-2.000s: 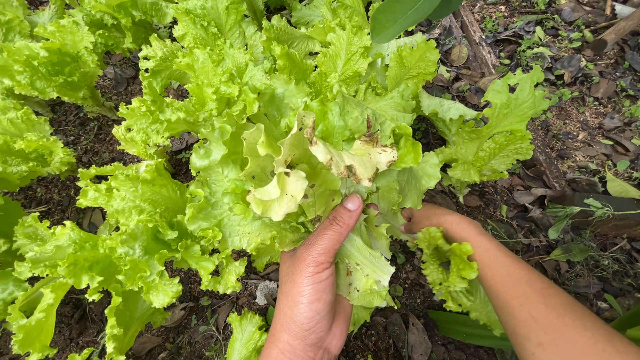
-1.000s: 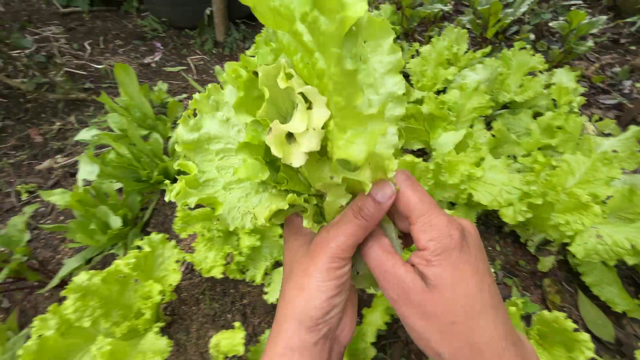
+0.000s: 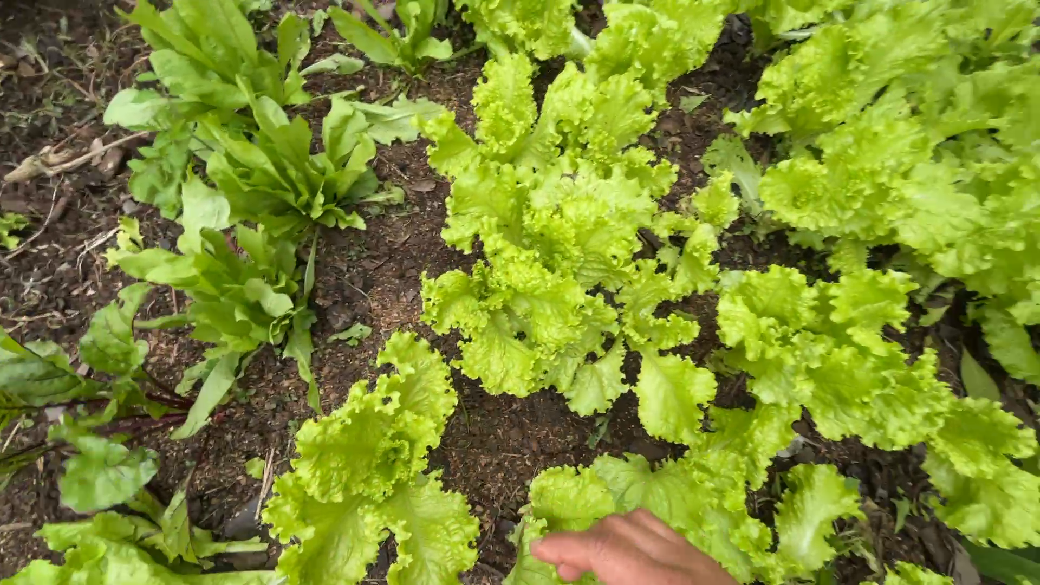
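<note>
At the bottom edge, right of centre, my right hand (image 3: 630, 551) shows only in part, back upward, with one digit pointing left. It is over or against the frilly leaves of a light green lettuce plant (image 3: 674, 491); whether it touches them is unclear. Most of its fingers are hidden or cut off by the frame, so I cannot tell whether it holds anything. My left hand is out of view. A lettuce plant (image 3: 536, 325) grows in the middle, above the hand, and another (image 3: 366, 479) stands to the left of the hand.
More lettuce (image 3: 894, 162) fills the right side. Leafy green plants (image 3: 284, 171) grow in a row at the left, with a red-stemmed leafy plant (image 3: 106, 471) at the lower left. Brown soil (image 3: 366, 276) runs between the rows. A dry stick (image 3: 89, 154) lies at the upper left.
Both hands held a bunch of lettuce leaves a second ago; now neither that bunch nor my left hand is in view. My right hand is low in the frame. The view has shifted over the bed.
</note>
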